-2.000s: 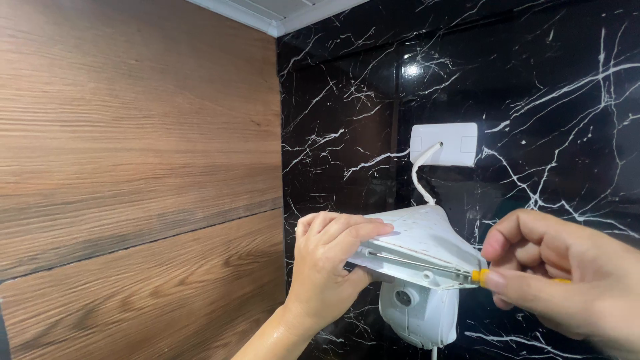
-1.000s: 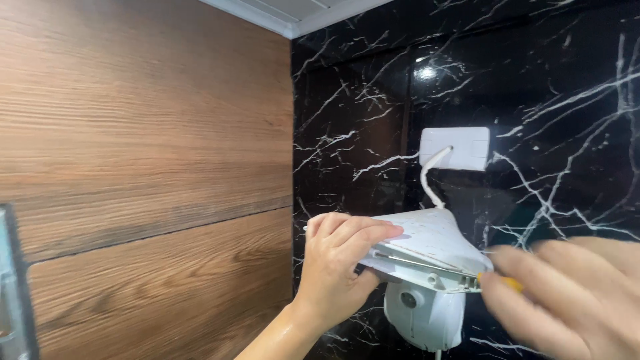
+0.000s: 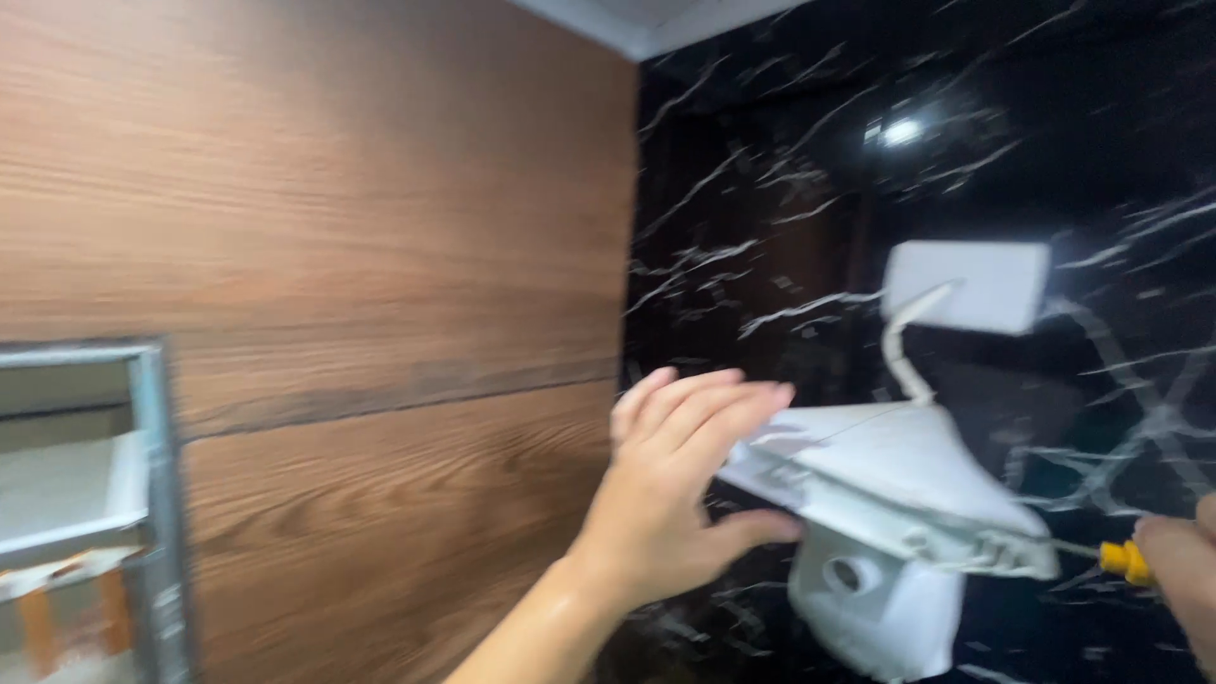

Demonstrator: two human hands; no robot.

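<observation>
A white plastic electric shower unit [image 3: 883, 475] hangs in front of the black marbled wall, its tapered top tilted down to the right. My left hand [image 3: 674, 475] is at its left end, fingers above and thumb below, spread apart; whether it presses on the casing is blurred. At the right edge my right hand [image 3: 1183, 579], partly cut off, holds a screwdriver by its yellow handle [image 3: 1126, 562]. The screwdriver's thin shaft points left to the casing's right end; whether its tip touches is unclear. A white cable [image 3: 898, 347] runs from the unit's top to a white wall plate [image 3: 967, 285].
A wood-look wall [image 3: 399, 237] meets the black marbled wall [image 3: 807, 190] at a corner on the left side. A metal-framed window [image 3: 157, 475] stands at the lower left. White ceiling trim [image 3: 608, 24] runs above the corner.
The screwdriver's shaft lay along the casing's front edge; now it is at the right end, with my right hand farther right. My left fingers have spread. The view has swung left.
</observation>
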